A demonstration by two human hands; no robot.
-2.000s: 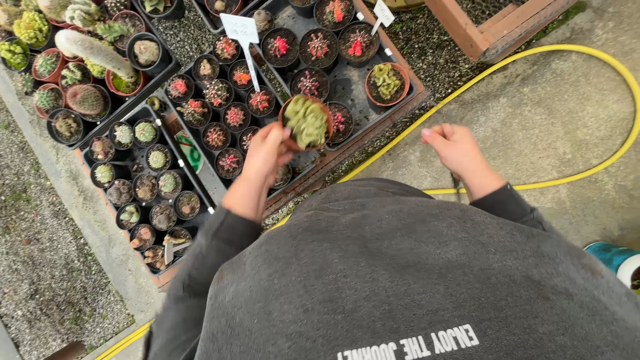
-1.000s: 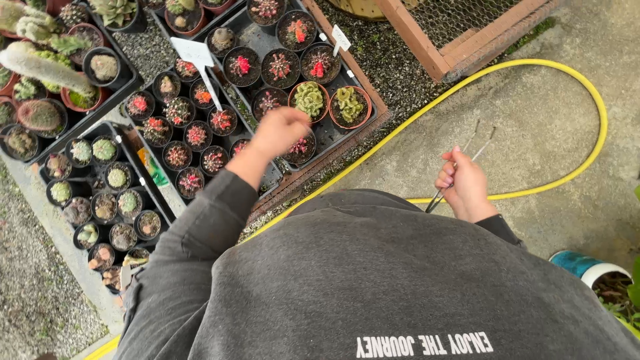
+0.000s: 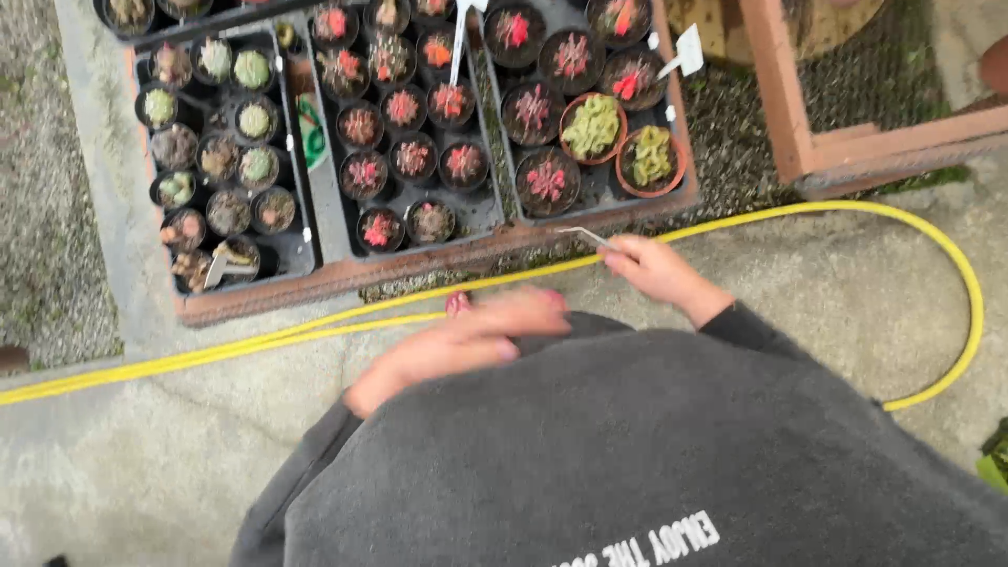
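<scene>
My left hand [image 3: 480,331], blurred, is in front of my body below the trays, its fingers extended and nothing seen in it. My right hand [image 3: 657,272] grips a thin metal tool with a bent tip, likely tweezers [image 3: 587,234], which points left near the edge of the bench. Above it, a crested green cactus in a terracotta-coloured pot [image 3: 593,128] stands beside a similar potted cactus [image 3: 651,161] in the corner of a black plastic tray [image 3: 579,209]. Small pots with red and pink cacti fill much of that tray.
More black trays hold small potted red cacti [image 3: 402,107] and green cacti [image 3: 252,69]. A yellow hose [image 3: 835,206] loops over the concrete floor. White plant labels [image 3: 687,50] stand in pots. A wooden frame with mesh [image 3: 866,150] is at the upper right.
Two seconds ago my left hand held a crested cactus pot, which one second ago stood in the tray. My left hand has since drawn back towards my body. The view has shifted.
</scene>
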